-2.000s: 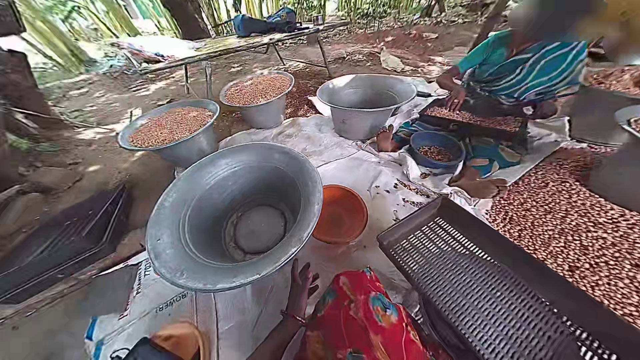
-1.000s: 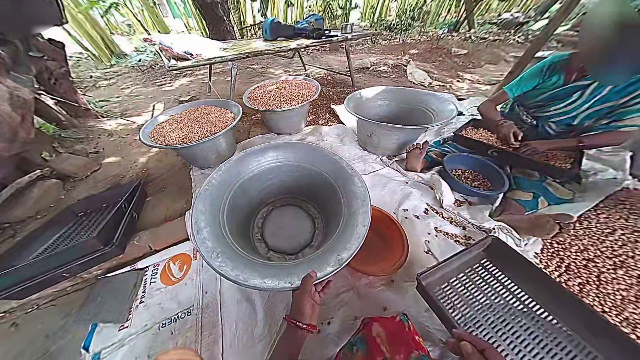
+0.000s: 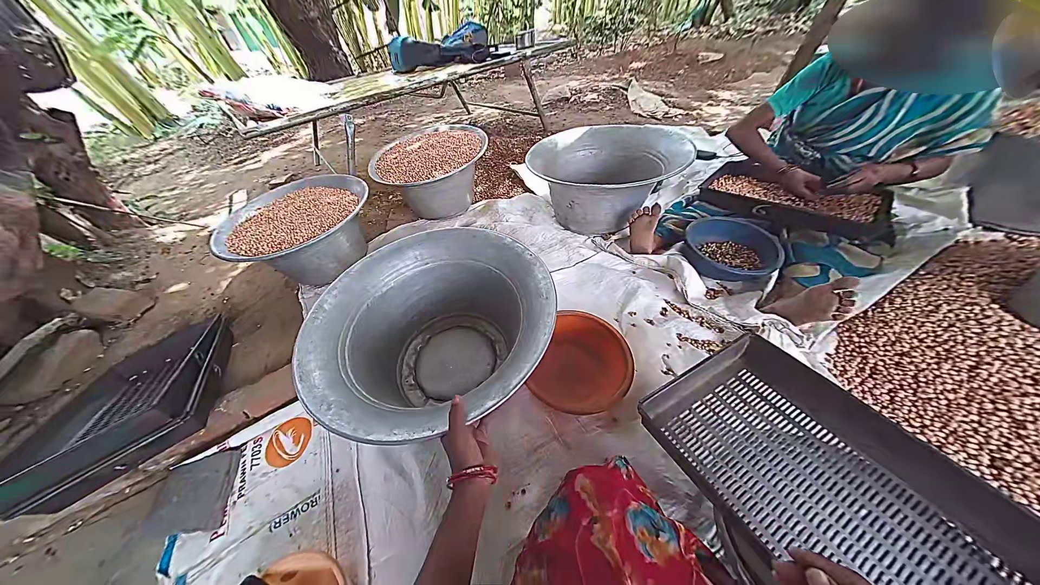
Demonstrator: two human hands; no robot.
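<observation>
My left hand [image 3: 465, 445], with red bangles at the wrist, grips the near rim of a large empty metal basin [image 3: 349, 357], thumb over the rim. The basin stands tilted towards me on white sacking. At the bottom right, my right hand [image 3: 816, 569] is at the near edge of a black slotted tray [image 3: 804, 455]; only part of the hand shows, and its fingers seem to be on the tray's edge. An orange bowl [image 3: 587, 366] lies between basin and tray, partly behind the basin rim.
Two metal basins of nuts or seeds [image 3: 296, 219] [image 3: 429, 156] and another metal basin [image 3: 609, 154] stand behind. A co-worker's hands [image 3: 829, 180] are in a black tray of nuts, beside a blue bowl [image 3: 734, 248]. A large nut heap [image 3: 951, 357] lies right; stacked black trays [image 3: 122, 406] lie left.
My left hand, apart from the basin two seconds ago, now holds its rim. My right hand has come into view at the tray. The co-worker's hands are now together over their tray.
</observation>
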